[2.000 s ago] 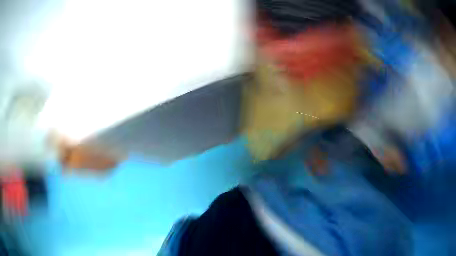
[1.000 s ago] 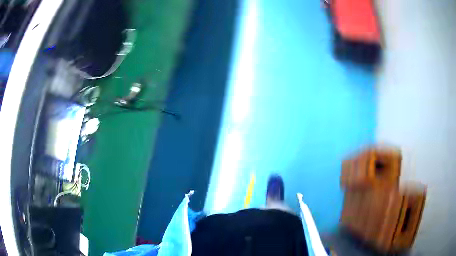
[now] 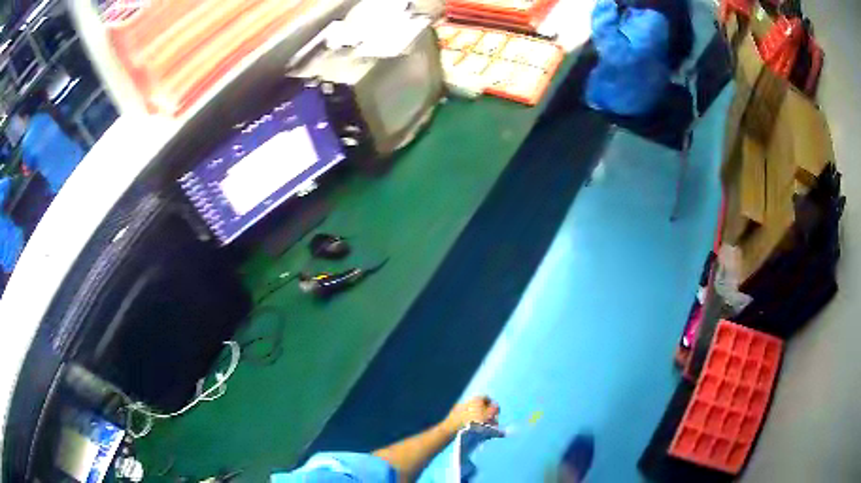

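My left hand point(image 3: 475, 412) is low in the middle, at the end of a bare forearm and a blue sleeve. Its fingers look curled beside the light edge of the blue smock point(image 3: 460, 458); whether they hold anything is too blurred to tell. My right hand is not in view. The green-topped bench point(image 3: 453, 174) runs diagonally on the left of my hand. On it are a screen with a purple and white display point(image 3: 269, 170) and a small dark tool with a cable point(image 3: 335, 280).
A red tray with square pockets point(image 3: 727, 396) lies low at the right, beside cardboard boxes point(image 3: 788, 141). Red trays with cream cards point(image 3: 500, 61) lie at the bench's far end. A person in blue point(image 3: 628, 57) sits beyond. A dark shoe point(image 3: 576, 455) shows on the blue floor point(image 3: 585, 311).
The view has swung from a blurred person and boxes, past bench and floor, to the bench lengthwise. My left forearm and hand now show; they were not visible one second ago.
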